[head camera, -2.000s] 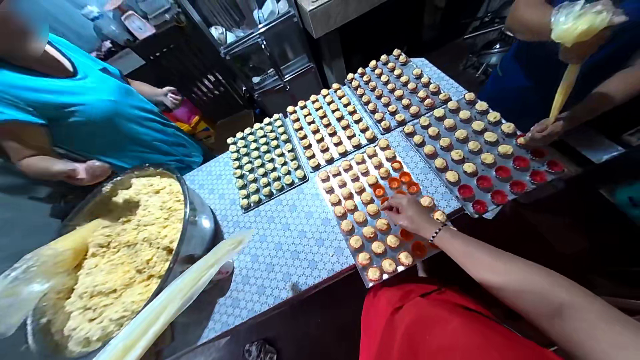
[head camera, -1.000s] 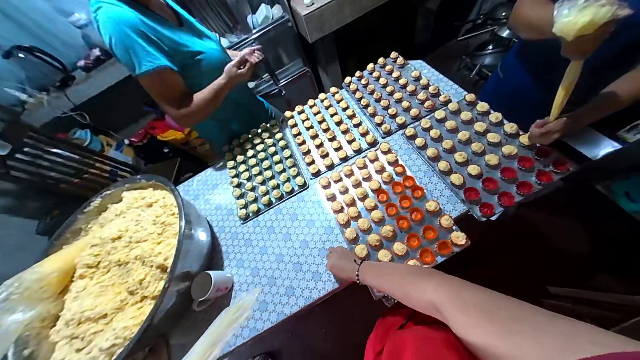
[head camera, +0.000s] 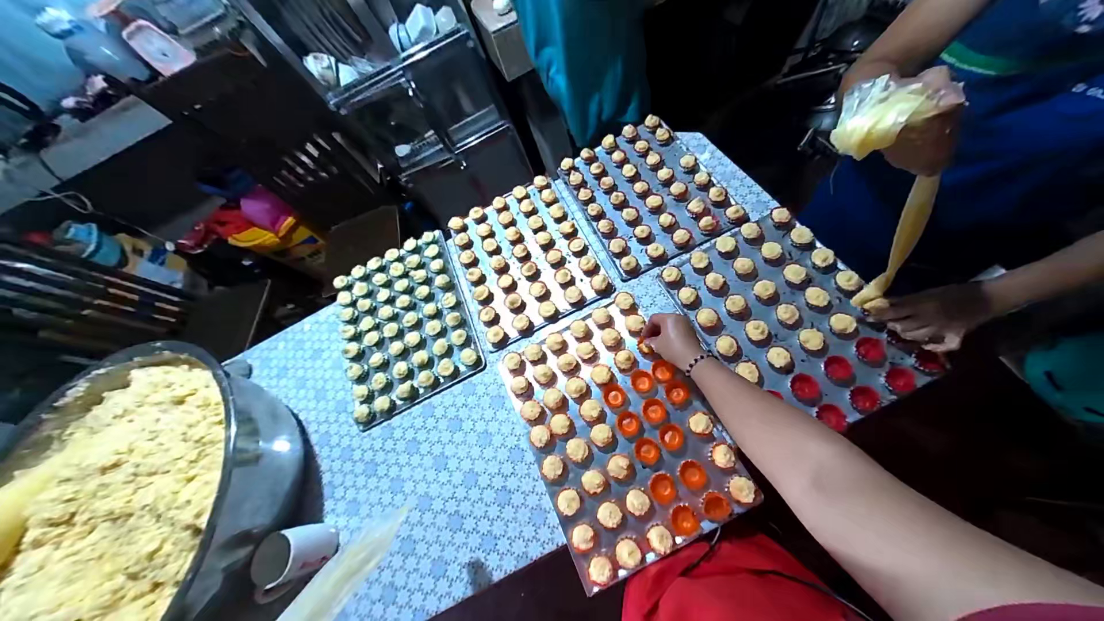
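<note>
My right hand (head camera: 674, 341), with a beaded bracelet, reaches over the near metal tray (head camera: 552, 483). Its fingertips are close together at an orange cup near the tray's far right side; whether they grip it is unclear. Beside and below the hand, several orange cups (head camera: 647, 451) have no yellow mixture on top. Around them stand filled cups with yellow mounds (head camera: 610, 515). My left hand is out of view. At the lower left, a large metal bowl (head camera: 267, 444) holds lumpy yellow mixture (head camera: 129, 483). Part of a clear plastic bag (head camera: 358, 561) juts up at the bottom.
A white mug (head camera: 302, 552) lies on its side by the bowl. More trays (head camera: 418, 401) of filled cups stand on the patterned table. At right, another person's hands (head camera: 931, 319) hold a piping bag (head camera: 910, 228) over a tray with red cups (head camera: 865, 399). A teal-clothed person stands beyond.
My right hand has moved from the tray's near left edge to its far right part. The teal-clothed person, at the left before, now stands behind the far trays.
</note>
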